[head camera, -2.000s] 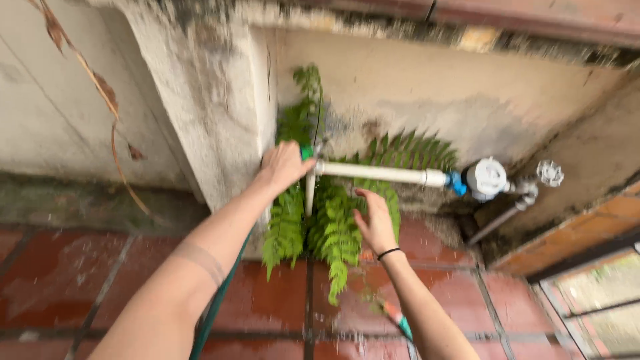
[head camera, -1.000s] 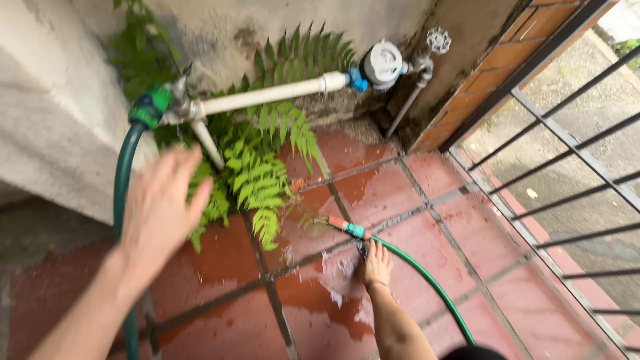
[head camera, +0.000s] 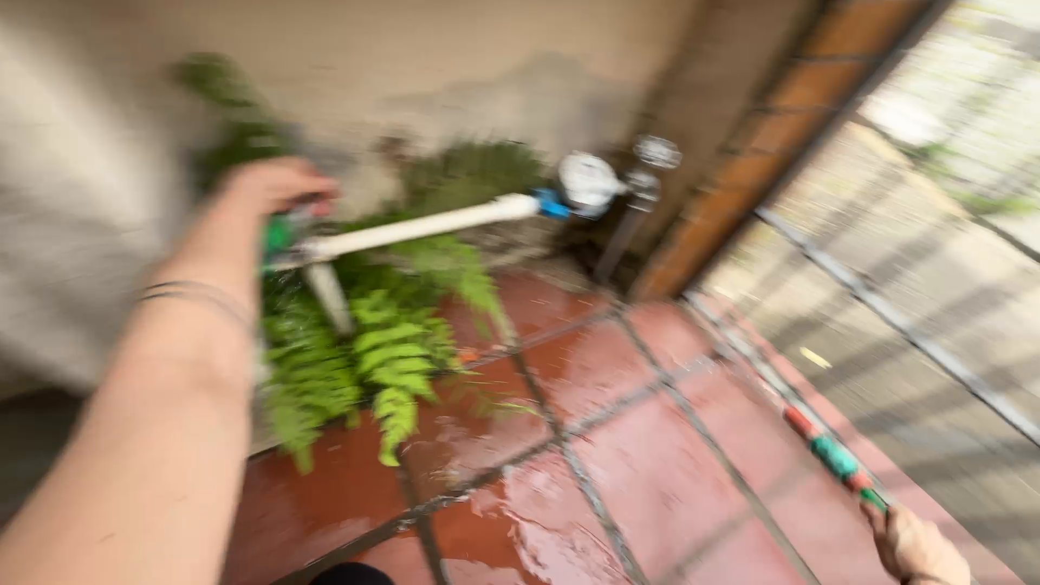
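Note:
My left hand (head camera: 292, 185) is on the faucet at the left end of the white pipe (head camera: 431, 226), its fingers curled over the top and blurred. Just below it shows part of the green hose connector (head camera: 278, 236). Low on the right, my right hand (head camera: 918, 544) grips the green garden hose right behind its teal and orange nozzle (head camera: 834, 457), which points up and left along the gate's foot. Some water seems to come from the nozzle tip. Green fern fronds (head camera: 390, 349) hang around and below the pipe.
A round white water meter (head camera: 588, 184) with a blue fitting joins the pipe's right end, beside a valve with a wheel handle (head camera: 656, 152). Wet red floor tiles (head camera: 617, 439) lie below. A metal barred gate (head camera: 894, 321) stands at right, by a brick-edged post (head camera: 731, 162).
My left hand has moved up onto the faucet. My right hand, on the hose by the nozzle, has shifted right with it toward the gate; the nozzle lay over the middle tiles one second ago.

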